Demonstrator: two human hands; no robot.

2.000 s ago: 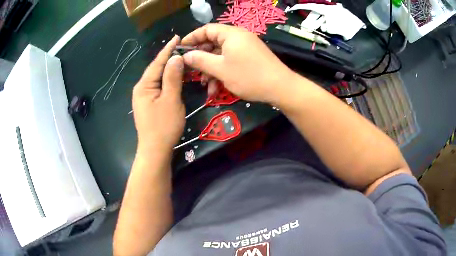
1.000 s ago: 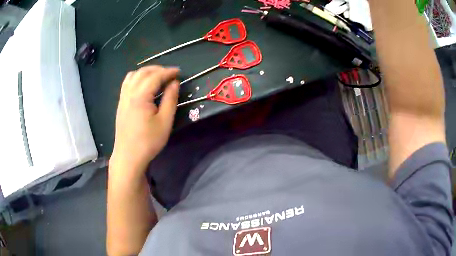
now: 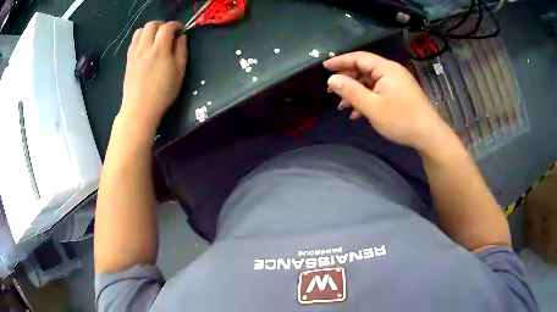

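Observation:
Red probe thermometers lie bunched at the top edge of the view, partly cut off, so their number is unclear. Their thin metal stems run down-left to my left hand, whose fingertips are closed around the stem ends. My right hand hovers over the bench's front edge, fingers half curled and thumb apart, with nothing clearly visible in it. Small white rings lie near the bench edge, with more pale pieces scattered farther in.
A white foam box stands at the left, beside a small black block. Thin wire lies at the upper left. A clear ribbed tray at the right holds red-headed pieces. Black cables loop above it.
The three spread thermometers are now bunched and farther from the bench edge, with my left hand at their stems. My right hand has come back from the far right to the front edge.

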